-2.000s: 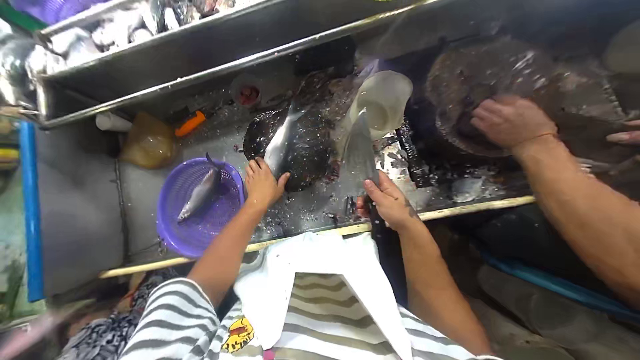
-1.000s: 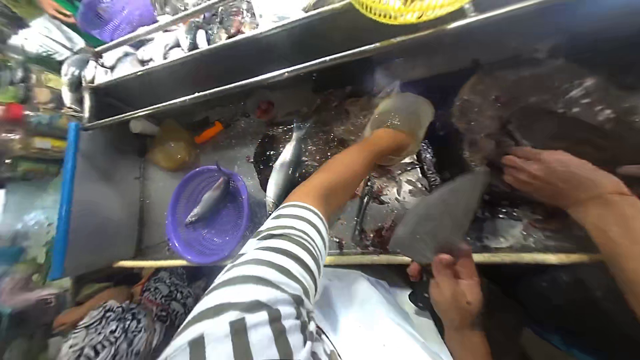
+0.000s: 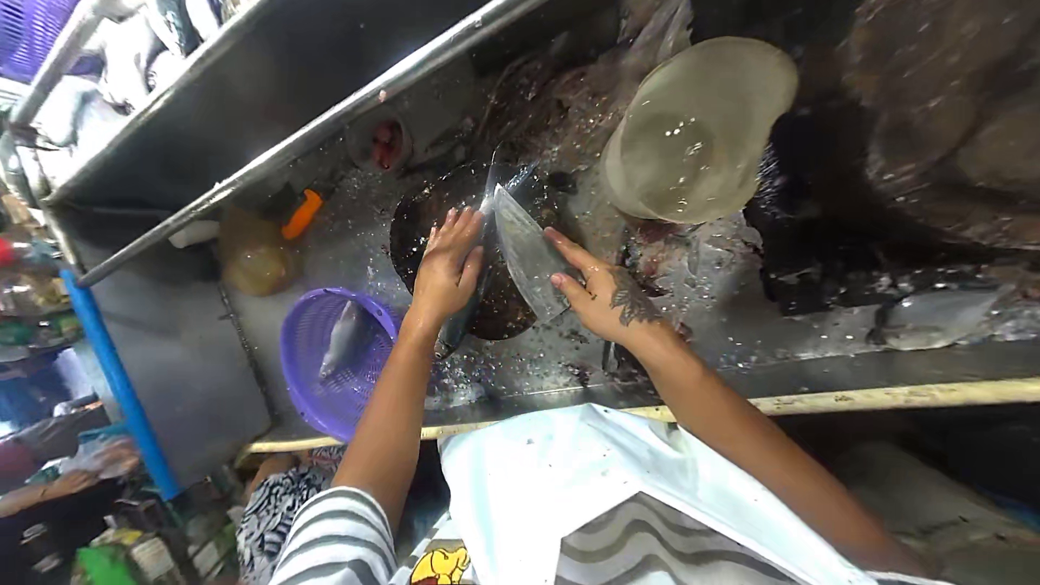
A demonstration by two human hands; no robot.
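A fish (image 3: 460,323) lies lengthwise on a dark round chopping board (image 3: 512,313). My left hand (image 3: 449,264) presses on it from above, with the fish's tail end beyond the fingertips. My right hand (image 3: 597,288) holds a broad-bladed knife (image 3: 524,252) close beside the fish, its tip pointing away from me; the handle is hidden. To the left, a purple plastic basket (image 3: 294,382) holds another fish (image 3: 343,333). Beyond my right hand stands a pale plastic container (image 3: 691,142) of water.
A metal rail (image 3: 325,122) crosses behind the work surface. An orange handle (image 3: 302,214) and a yellowish bag (image 3: 258,264) lie at the left, near a small cup with red pieces (image 3: 387,145). A clear plastic-like item (image 3: 938,317) lies at the right. A pale strip (image 3: 894,398) edges the front.
My left hand has left the water container and come down onto the fish. My right hand has brought the knife over the round board. The other person's hand is out of view.
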